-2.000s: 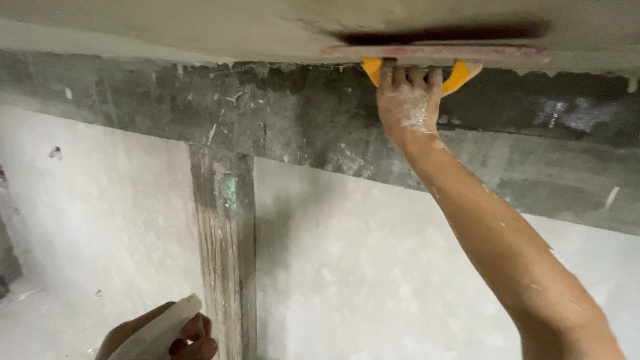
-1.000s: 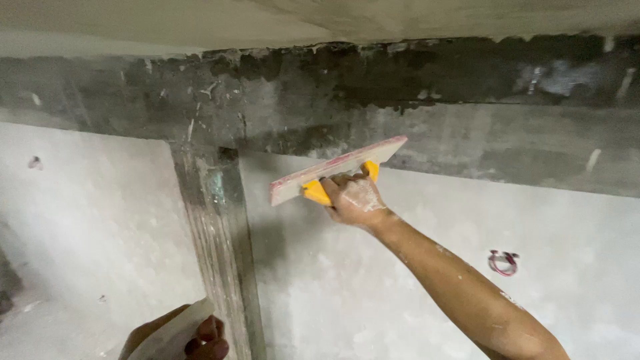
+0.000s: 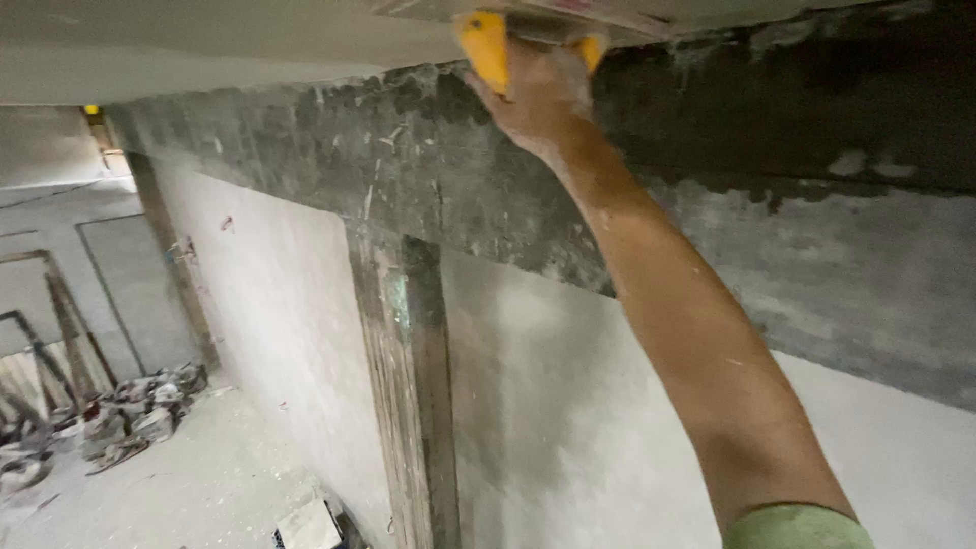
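My right hand (image 3: 545,88), dusted with white, grips the yellow handle of a plastering float (image 3: 486,49) at the top centre. The float's flat blade lies up against the ceiling (image 3: 229,46), close to where the ceiling meets the dark grey concrete beam (image 3: 305,145). Part of the blade is cut off by the top edge and blurred. My right arm reaches up from the lower right, with a green sleeve at its end. My left hand is out of view.
Below the beam stands a rough concrete column (image 3: 412,381) between white plastered wall sections (image 3: 274,305). Rubble (image 3: 145,412) and leaning frames (image 3: 65,328) lie at the far left. A pale box-like object (image 3: 311,526) sits on the floor at the bottom.
My right hand has raised the float from in front of the beam and wall to the ceiling. My left hand with its pale flat piece has left view. The view has swung left.
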